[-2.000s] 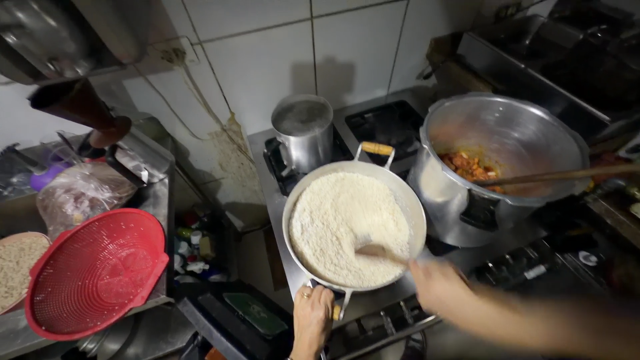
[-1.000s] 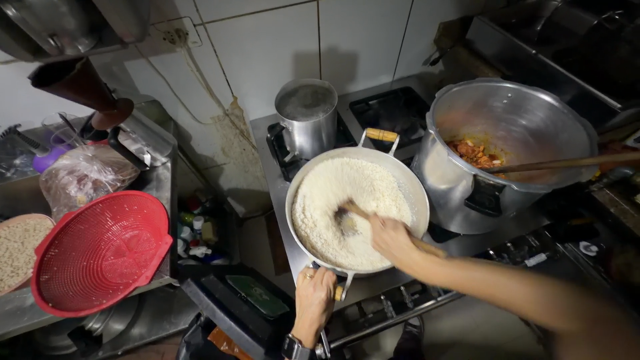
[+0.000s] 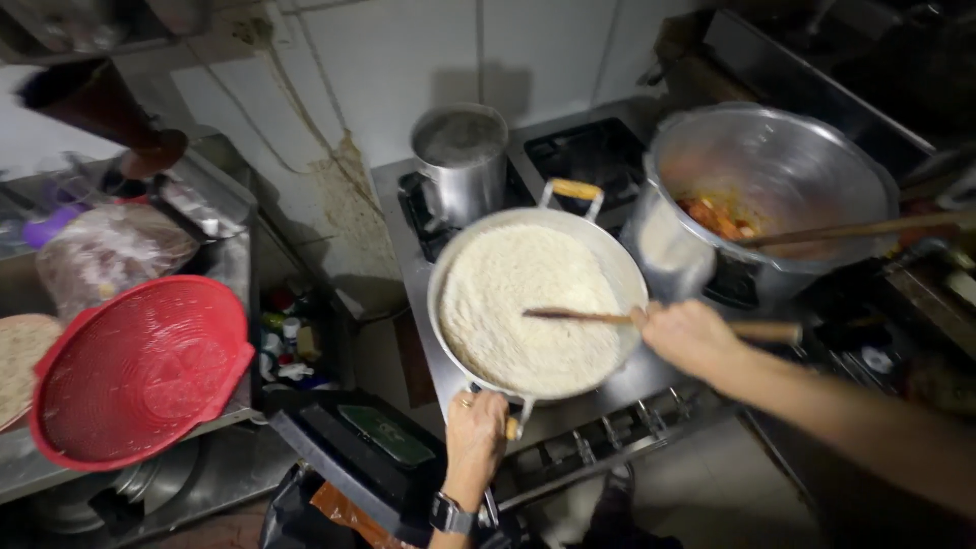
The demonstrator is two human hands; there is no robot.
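Note:
A wide metal pan full of pale, grainy food, perhaps flour or rice, sits on the stove. My left hand, with a watch at the wrist, grips the pan's near handle, whose wooden sleeve shows beside the fingers. The far handle is free. My right hand holds a wooden spoon by its shaft; its flat end lies on the pale food near the middle of the pan, and the handle's end sticks out to the right of the hand.
Behind the pan stands a steel pot; at the right, a large aluminium pot holds reddish food and a wooden utensil. At left are a red plastic colander, a plastic bag and a bowl of grains. A black lidded bin stands below.
My right hand has moved right, away from the middle of the pan. The dark hollow seen in the food one second ago no longer shows. My left hand stays on the near handle.

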